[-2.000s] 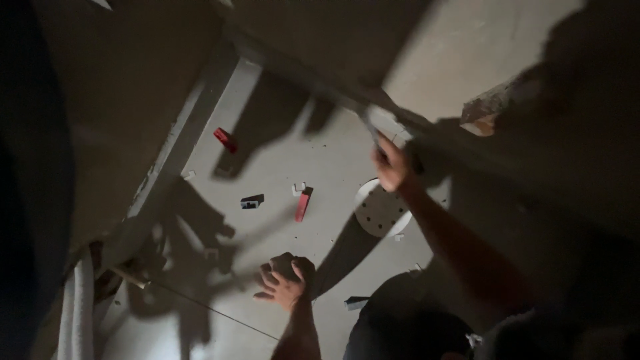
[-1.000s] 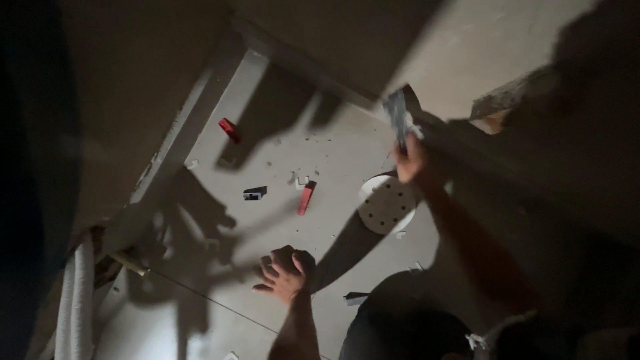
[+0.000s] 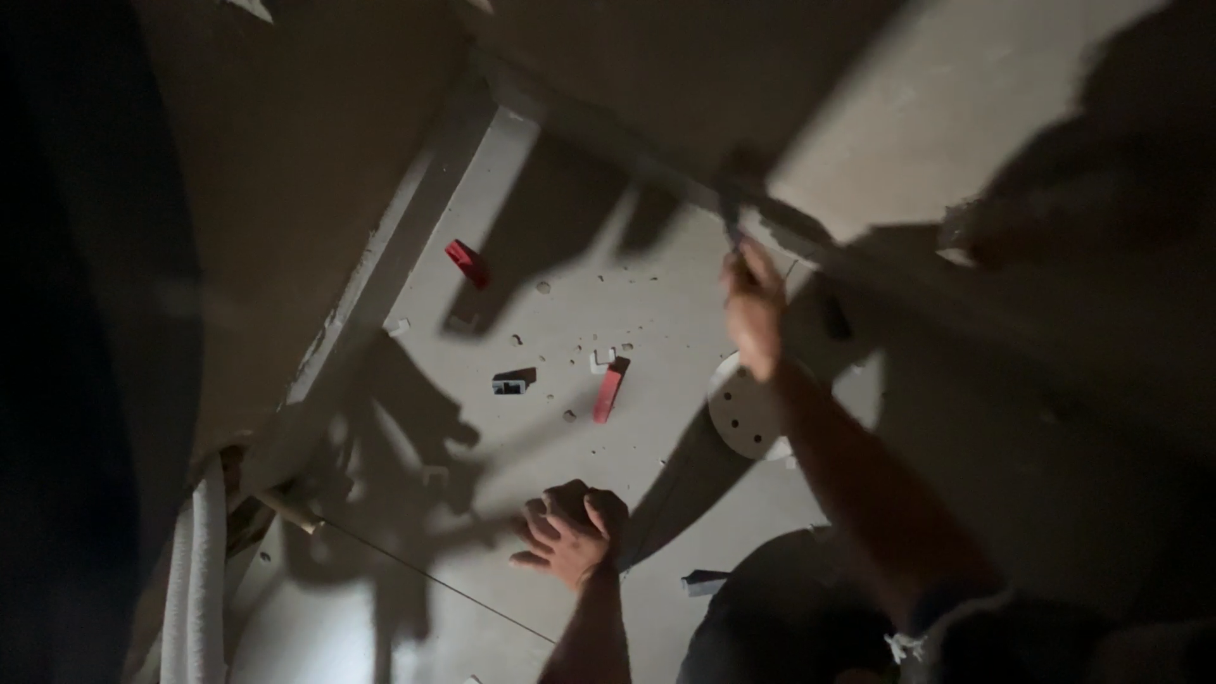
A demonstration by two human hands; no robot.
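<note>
My right hand (image 3: 755, 309) is closed around a dark flat hand tool (image 3: 731, 217), blurred, that looks like a scraper or putty knife; its far end is near the foot of the wall. My left hand (image 3: 568, 532) rests on the floor with its fingers spread and holds nothing. A round sanding disc with holes (image 3: 742, 408) lies partly beneath my right forearm. Between the hands and the left wall lie a red plastic wedge (image 3: 609, 393), a small white clip (image 3: 601, 360) and a grey plastic piece (image 3: 509, 387). Another red wedge (image 3: 466, 263) lies farther off.
Walls meet in a corner at the top, with a rough-edged strip (image 3: 361, 275) along the left one. White insulated pipes (image 3: 207, 579) and a short pipe stub (image 3: 293, 511) are at lower left. Crumbs of debris (image 3: 569, 416) dot the floor. A grey piece (image 3: 704, 582) lies beside my knee.
My right hand has moved up and left with the tool from where it was a second ago, where the blade showed raised. More crumbs lie on the floor than two seconds ago. The left hand has stayed put.
</note>
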